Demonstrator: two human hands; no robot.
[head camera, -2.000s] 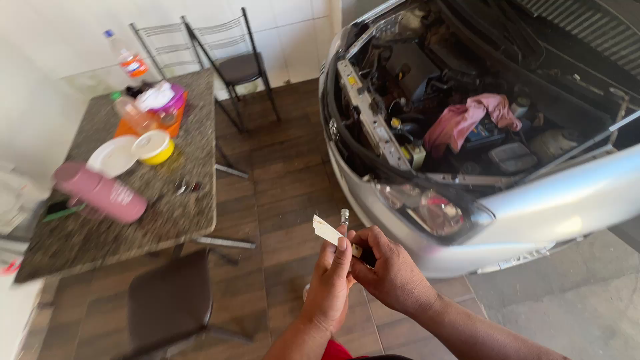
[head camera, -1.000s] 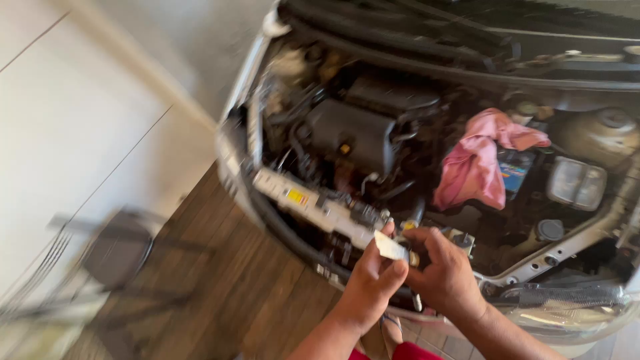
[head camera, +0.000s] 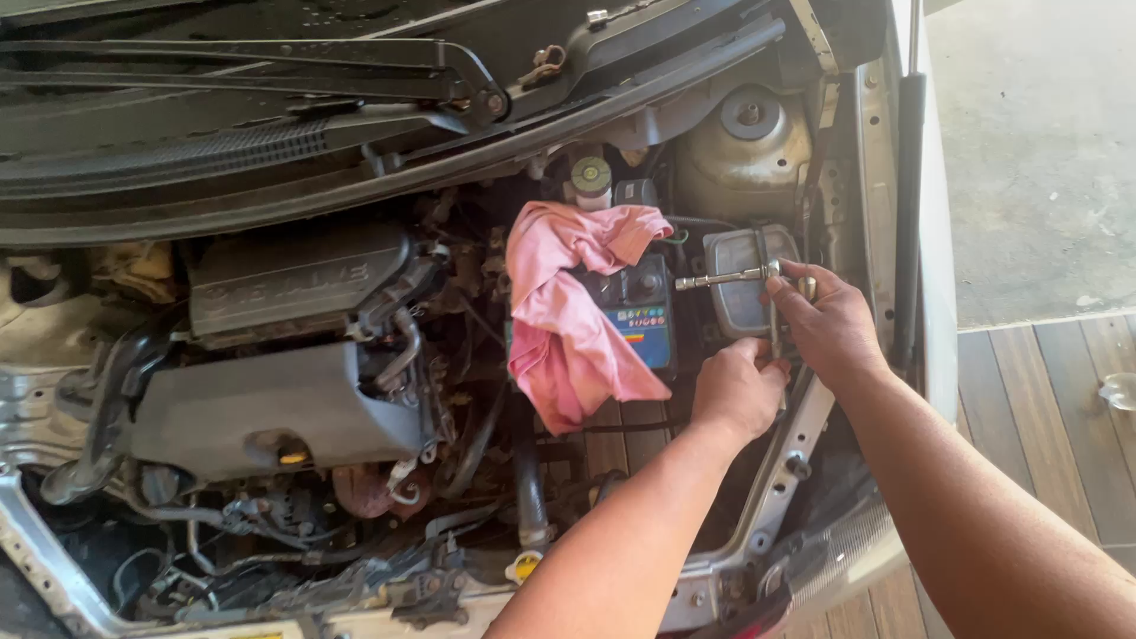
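Observation:
My right hand (head camera: 825, 319) grips the head of a socket wrench (head camera: 723, 278), whose extension and socket point left over the lid of a grey box (head camera: 738, 306). Below it, my left hand (head camera: 742, 389) closes around the lower part of the wrench's handle. The handle runs downward between both hands, and my fingers partly hide it. A pink cloth (head camera: 568, 311) lies draped over the car battery (head camera: 646, 330), left of my hands.
The engine's plastic cover (head camera: 275, 408) fills the left of the bay. A strut tower (head camera: 750, 142) and a capped reservoir (head camera: 591, 177) sit behind. The hood's support strut (head camera: 909, 204) rises at the right, beside the fender. A yellow-marked cap (head camera: 525, 566) is at the front.
The view has swung from the table and chairs to the engine bay. My hands, earlier near the car's front edge holding a whitish piece, are now over the bay's right side with the socket wrench.

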